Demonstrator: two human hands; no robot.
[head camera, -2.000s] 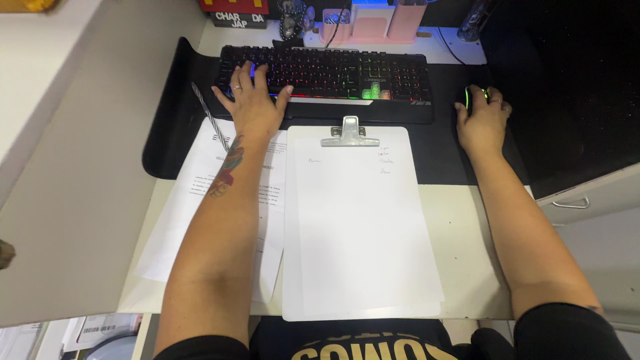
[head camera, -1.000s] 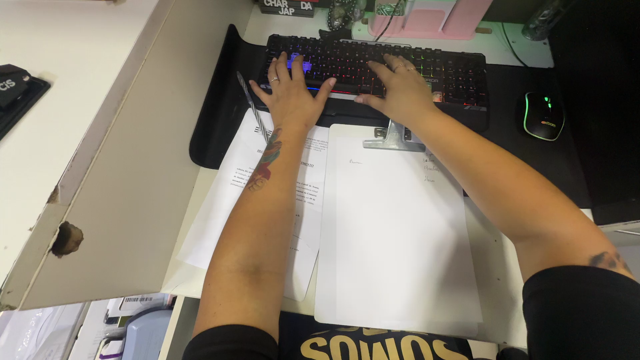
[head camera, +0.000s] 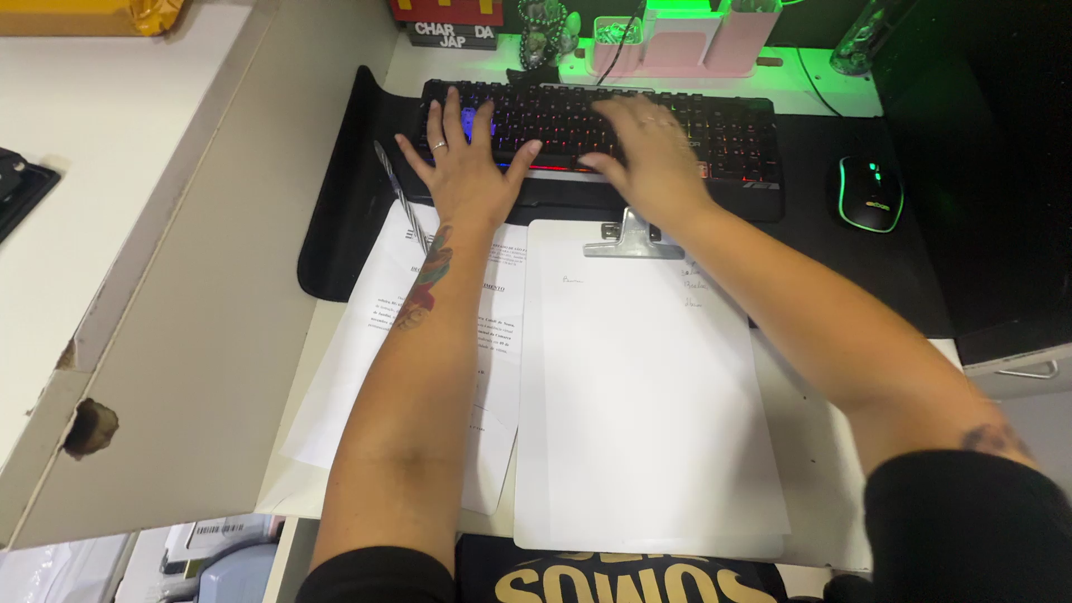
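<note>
My left hand (head camera: 469, 167) rests with spread fingers on the left part of a backlit black keyboard (head camera: 729, 142). Over the keyboard's middle and right part is my right hand (head camera: 657, 155), slightly blurred, its fingers apart and holding nothing. Below it lies a clipboard (head camera: 645, 402) with a white sheet bearing a little handwriting; its metal clip (head camera: 634, 239) is just under my right wrist. Printed papers (head camera: 360, 368) lie partly under my left forearm, with a silver pen (head camera: 402, 197) across their top edge. A black computer mouse (head camera: 871, 193) with green light sits at the right, untouched.
A black desk mat (head camera: 335, 243) curls up at its left edge beside a pale side panel (head camera: 209, 251) with a chipped hole. Behind the keyboard stand a pink desk organizer (head camera: 687, 50) and a beaded ornament (head camera: 540, 33). A dark surface rises at the right.
Two seconds ago my right hand was on the mouse; it has since moved left onto the keyboard. My left hand has stayed at the keyboard's left part.
</note>
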